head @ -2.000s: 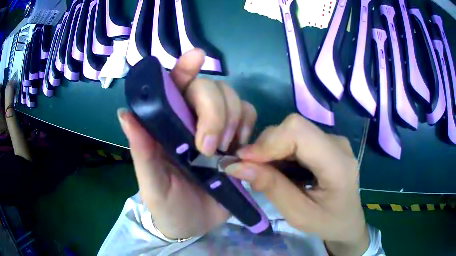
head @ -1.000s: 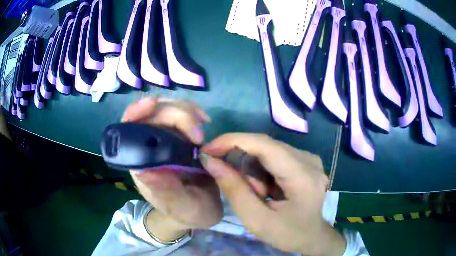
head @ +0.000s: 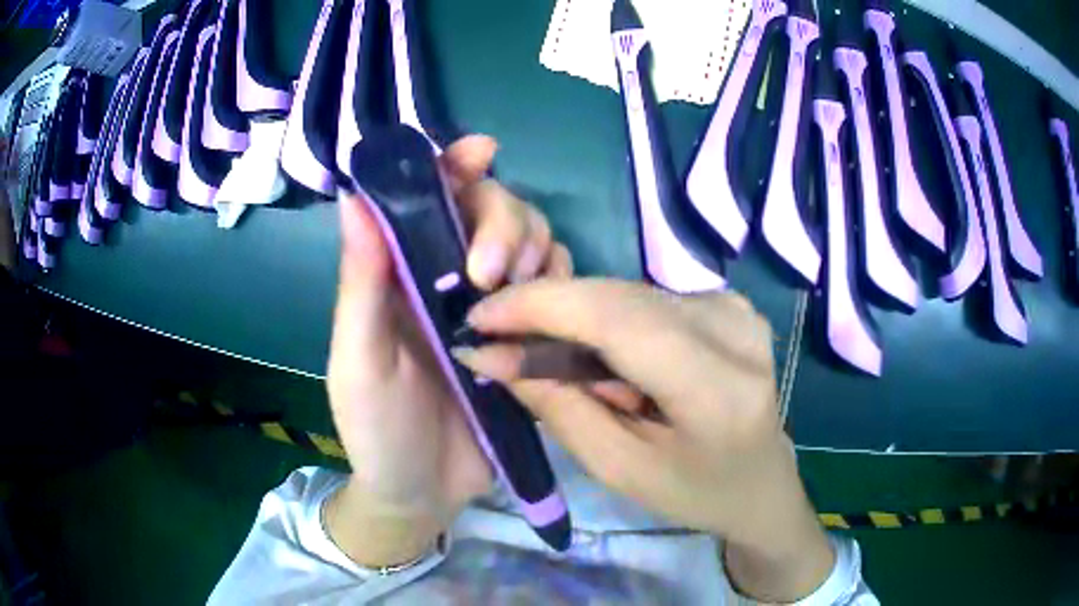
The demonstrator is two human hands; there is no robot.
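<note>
A black and purple handle [head: 413, 225] is held upright and slightly tilted, its black side facing me, broad end at the top and dark tapered tip at the bottom. My left hand [head: 408, 391] is wrapped around it, thumb on one side and fingers on the other. A purple inset tab [head: 447, 282] shows on the black side; a second one is partly covered by fingertips. My right hand [head: 639, 391] has thumb and forefinger pinched together against the middle of the handle. A dark, blurred object shows inside its curled fingers; I cannot tell what the fingertips pinch.
Several handles lie close together on the dark green worktop [head: 532, 142] at the left, beside a crumpled white cloth [head: 250, 187]. Several more lie spread at the right [head: 838, 255]. A pale dotted sheet [head: 698, 53] lies at the top. Yellow-black floor tape shows beyond the near edge.
The handle has turned from pointing its broad end at the camera to nearly upright, black side facing me. My right fingertips stay at its middle. Earlier, a thin greyish piece showed at those fingertips.
</note>
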